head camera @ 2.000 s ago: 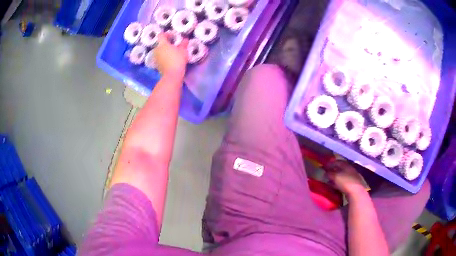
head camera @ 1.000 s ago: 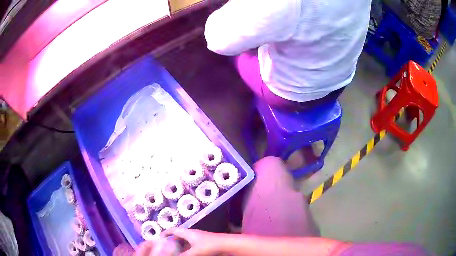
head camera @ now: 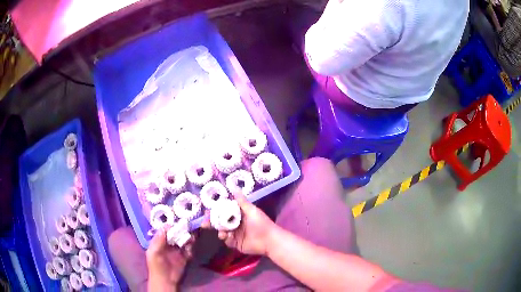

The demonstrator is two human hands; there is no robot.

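My right hand (head camera: 251, 232) holds a white ring part (head camera: 230, 218) with a dark centre hole, over the near edge of the blue bin (head camera: 239, 67). My left hand (head camera: 165, 256) grips a smaller-looking white piece (head camera: 179, 233) beside it; its exact shape is unclear. The two pieces are close but appear apart. Two rows of white toothed rings (head camera: 265, 167) stand on the whitish liner (head camera: 184, 108) at the bin's near end.
A second blue bin (head camera: 52, 137) with looser rings stands at left. A person in a white top (head camera: 394, 51) sits on a blue stool (head camera: 365, 128). A red stool (head camera: 485, 134) and yellow-black floor tape (head camera: 400, 187) are at right. Red plastic (head camera: 234, 265) shows between my thighs.
The view has swung from the left bin to the lined bin and the seated person. My left hand has left the other bin's rings; both hands now hold white pieces at the near edge.
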